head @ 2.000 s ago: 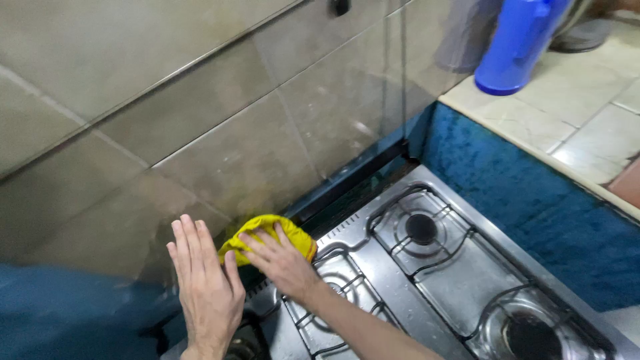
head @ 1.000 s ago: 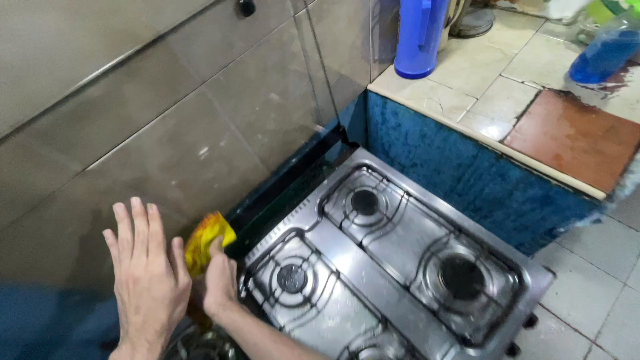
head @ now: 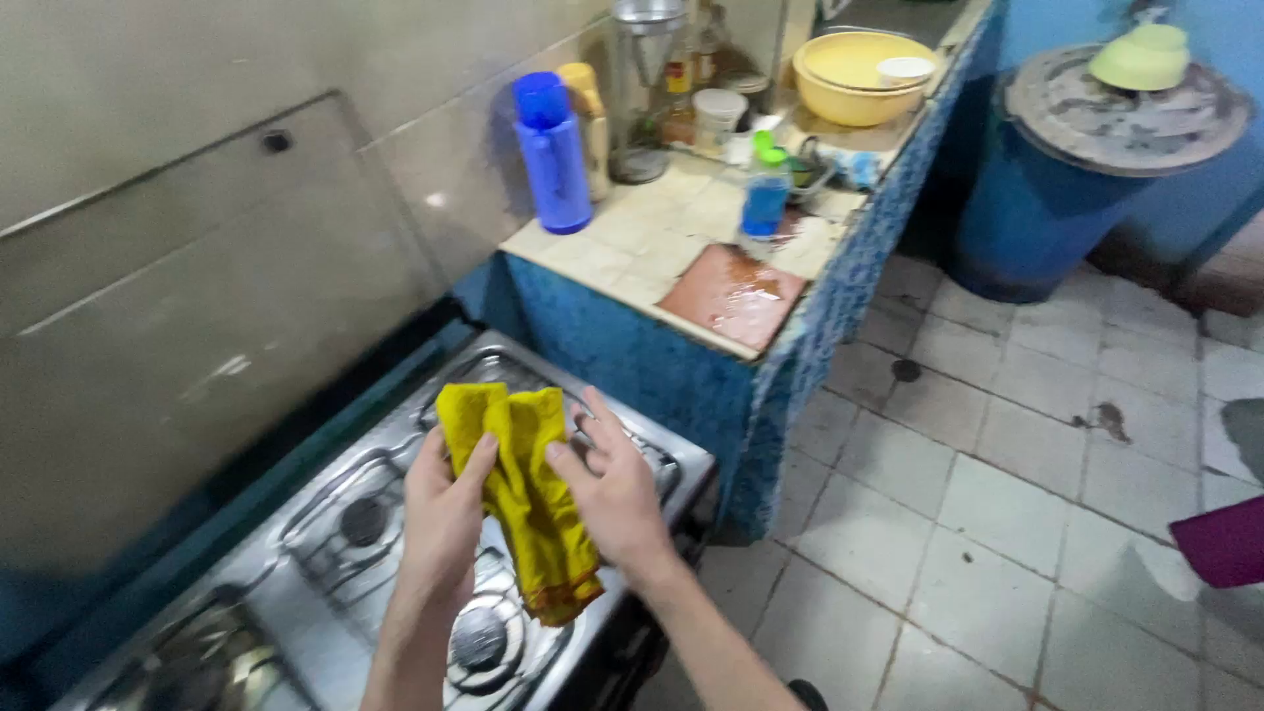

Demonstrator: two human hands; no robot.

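Both hands hold up a yellow cloth (head: 523, 494) with an orange-red edge, above a stainless-steel gas stove (head: 267, 583). My left hand (head: 444, 504) grips its left side, thumb in front and fingers behind. On the cloth's right side, my right hand (head: 612, 474) pinches it near the thumb, with the other fingers partly spread. One burner (head: 481, 637) shows under the cloth, and another (head: 365, 520) lies left of my left hand. The hands and cloth hide part of the stove top.
Past the stove, a tiled counter (head: 632, 247) holds a blue thermos (head: 555, 163), a bottle of blue liquid (head: 765, 197), yellow basins (head: 864, 79) and a reddish tile (head: 736, 296). A lidded blue barrel (head: 1037, 197) stands on the tiled floor. The stove's glass lid (head: 227, 296) stands raised against the wall.
The cloth was by the stove's back edge in my right hand, my left hand raised apart from it; now both hands hold it above the burners. The view has swung right.
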